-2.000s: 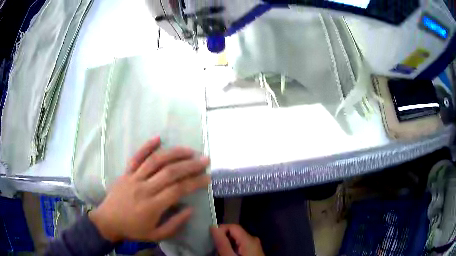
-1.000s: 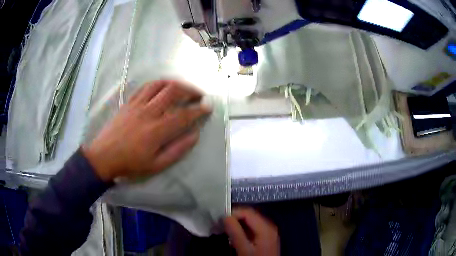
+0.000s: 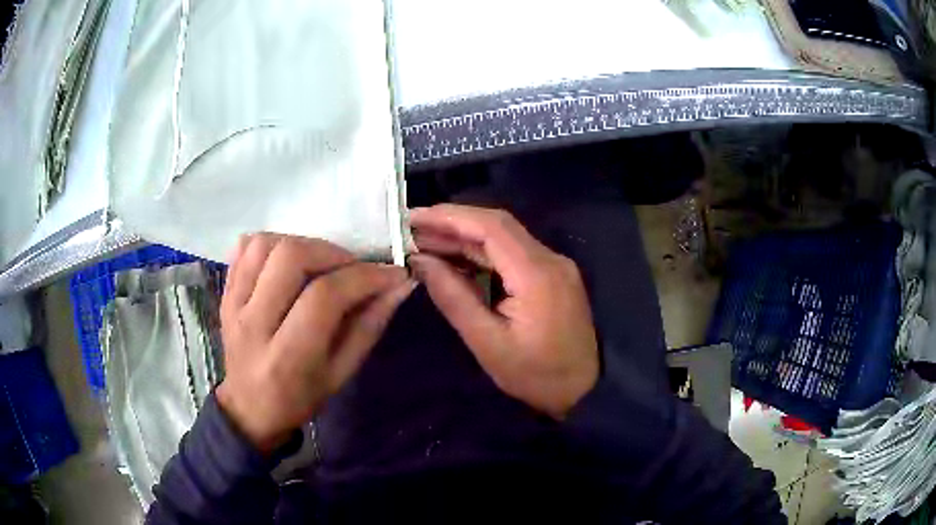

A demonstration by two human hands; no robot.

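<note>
A pale grey-green fabric panel (image 3: 287, 113) lies on the white table and hangs over its front edge towards my lap. Its right side has a narrow paler seam edge (image 3: 394, 154). My left hand (image 3: 308, 318) pinches the panel's lower edge near the seam's end. My right hand (image 3: 508, 297) pinches the same seam end from the right. The fingertips of both hands almost meet there. The needle and machine head are out of view.
The table edge carries a tape rule (image 3: 657, 103). A layered panel stack (image 3: 62, 113) lies at the left. Pale pieces (image 3: 154, 369) hang below by a blue crate (image 3: 92, 308). A dark blue crate (image 3: 790, 318) and a tied bundle (image 3: 893, 451) are at the lower right. A black phone (image 3: 847, 21) lies top right.
The view has tilted down, so the machine head has left the picture. My left hand has moved from flat on the panel to its lower edge, beside my right hand.
</note>
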